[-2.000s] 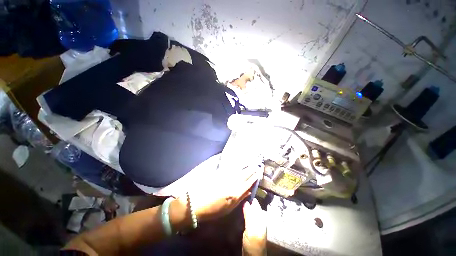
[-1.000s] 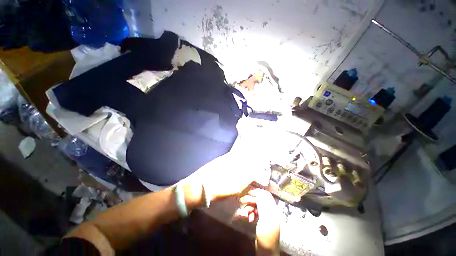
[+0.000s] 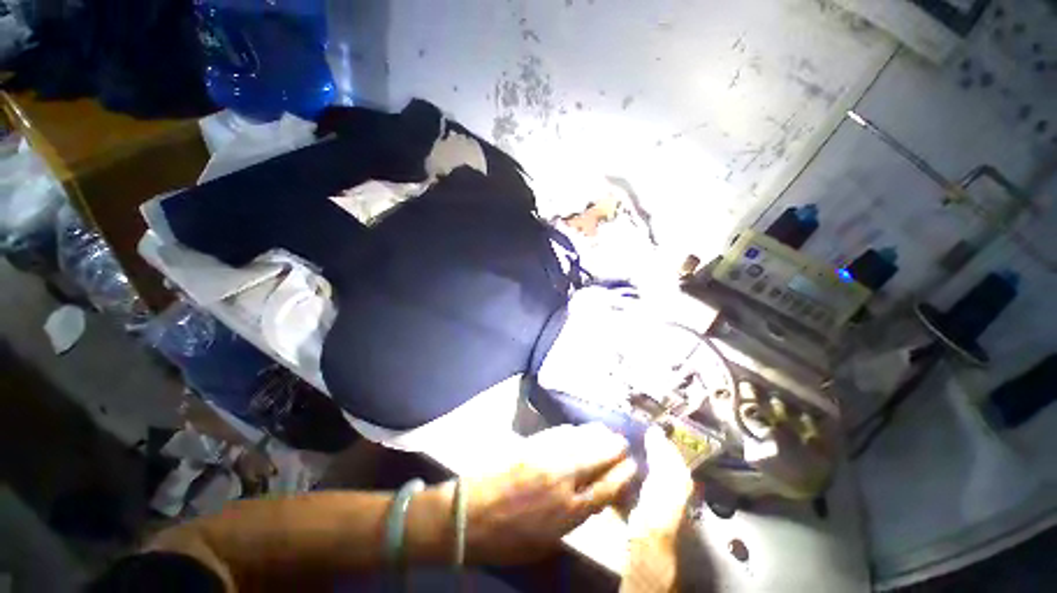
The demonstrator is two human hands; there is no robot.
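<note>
A navy cut piece (image 3: 580,408) runs from the edge of the bundle toward the front of the sewing machine (image 3: 765,469). My left hand (image 3: 545,484), with bracelets on the wrist, is on the piece, its fingers at the cloth's near end. My right hand (image 3: 663,492) is beside it, its fingertips at the same cloth near the yellow patch (image 3: 693,443). The needle area is washed out by glare. The navy bundle (image 3: 446,313) lies left of the machine on white lining (image 3: 296,313).
A control panel (image 3: 788,282) with a blue light stands behind the machine, with navy thread cones (image 3: 794,224) behind it. A thread stand (image 3: 953,191) is at upper right. A brown box (image 3: 116,156) is at left, and scraps lie on the floor.
A navy piece now stretches from the bundle to my hands, where only the white glare showed before. Both hands have come together on it at the machine front. The view has shifted slightly.
</note>
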